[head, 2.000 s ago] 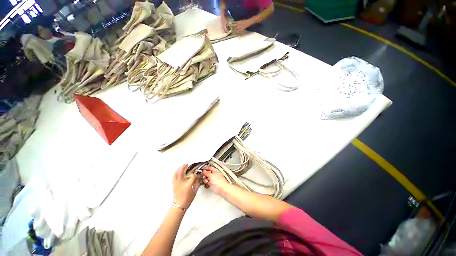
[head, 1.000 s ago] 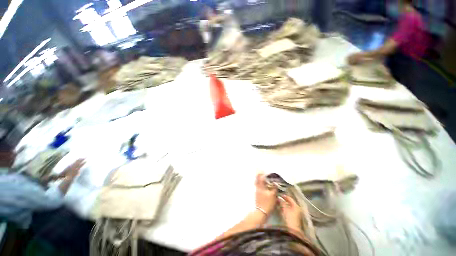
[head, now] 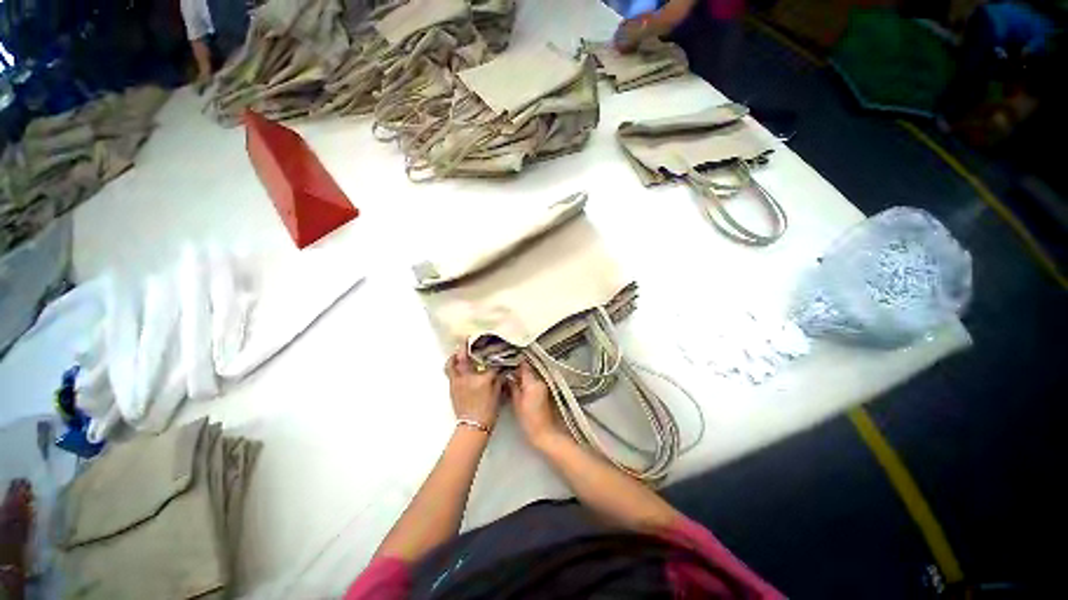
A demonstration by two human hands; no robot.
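A stack of beige tote bags [head: 527, 275] lies in front of me on the white-topped table, with layered dark edges and several bag handles [head: 638, 428] looping toward the lower right. My left hand [head: 473, 387] holds the bags' edge at its near left corner. My right hand [head: 533, 404] is close beside it at the same edge, fingers bent inward and partly hidden. I cannot tell whether a small piece is between the fingers.
Loose small white pieces [head: 755, 349] lie beside a clear plastic bag [head: 892, 281] at right. A red wedge [head: 299, 188], crumpled white sheets [head: 187, 334], folded bags [head: 141, 504] and large bag piles [head: 515, 106] surround the work. Another person's hand [head: 638, 29] is at the far edge.
The view swung left, then back to the right. My hands stay at the bag edge. The stack's beige panels now show more fully, and loose white pieces show at right.
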